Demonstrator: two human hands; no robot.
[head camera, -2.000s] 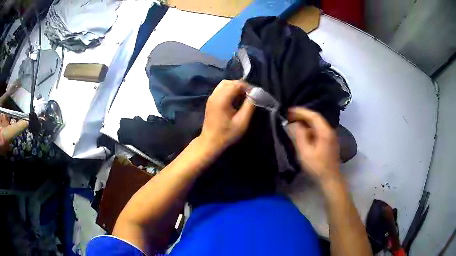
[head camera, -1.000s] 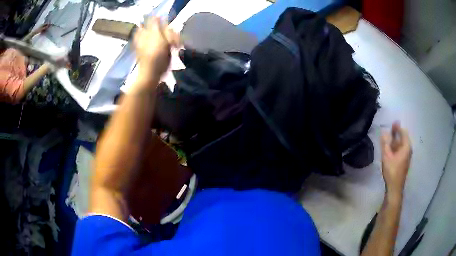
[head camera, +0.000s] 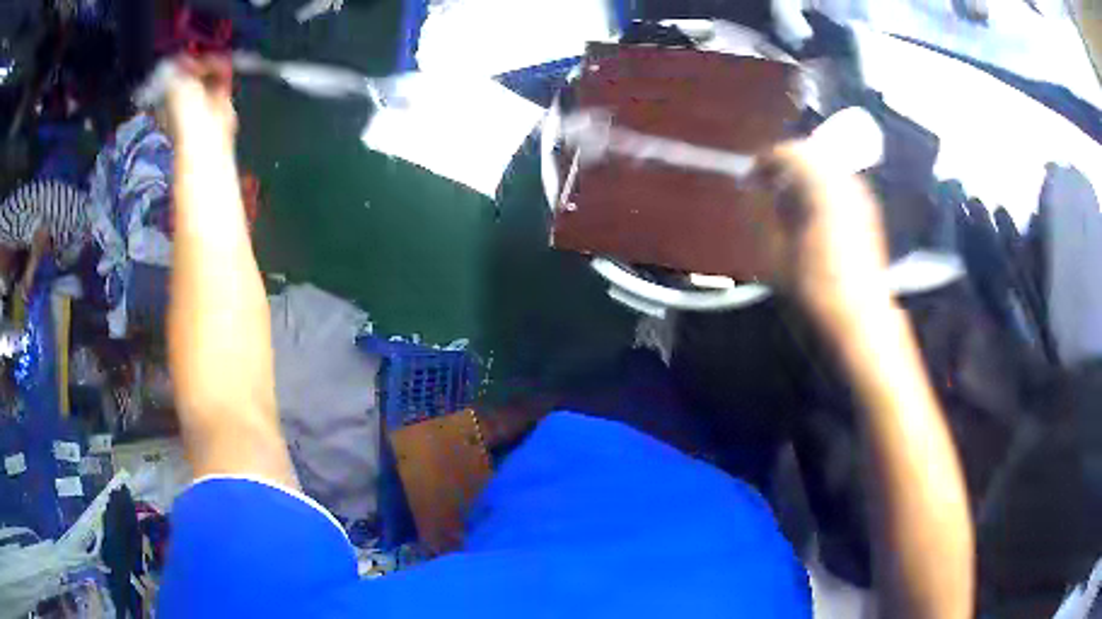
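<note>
My left hand (head camera: 199, 91) is raised at the upper left, closed round one end of a pale strip (head camera: 320, 81), with fingers blurred. My right hand (head camera: 804, 194) is at the upper right over the edge of a reddish-brown board (head camera: 689, 103), closed round a pale strip (head camera: 683, 154) that crosses above the board. Blur hides whether both are one strip. Black garment pieces (head camera: 979, 411) lie at the right, beside my right forearm and partly hidden by it.
The board lies on a round white-rimmed stool (head camera: 689, 298). A blue crate (head camera: 423, 387) and a brown panel (head camera: 442, 469) stand below the green floor area (head camera: 326, 206). Grey cloth (head camera: 320, 399) hangs by the crate. A white table surface (head camera: 985, 115) with dark cloth is at the upper right.
The view has swung left, away from the pressing table, onto stool and floor. My hands have left the black heap and now hold pale strip material, apart from each other.
</note>
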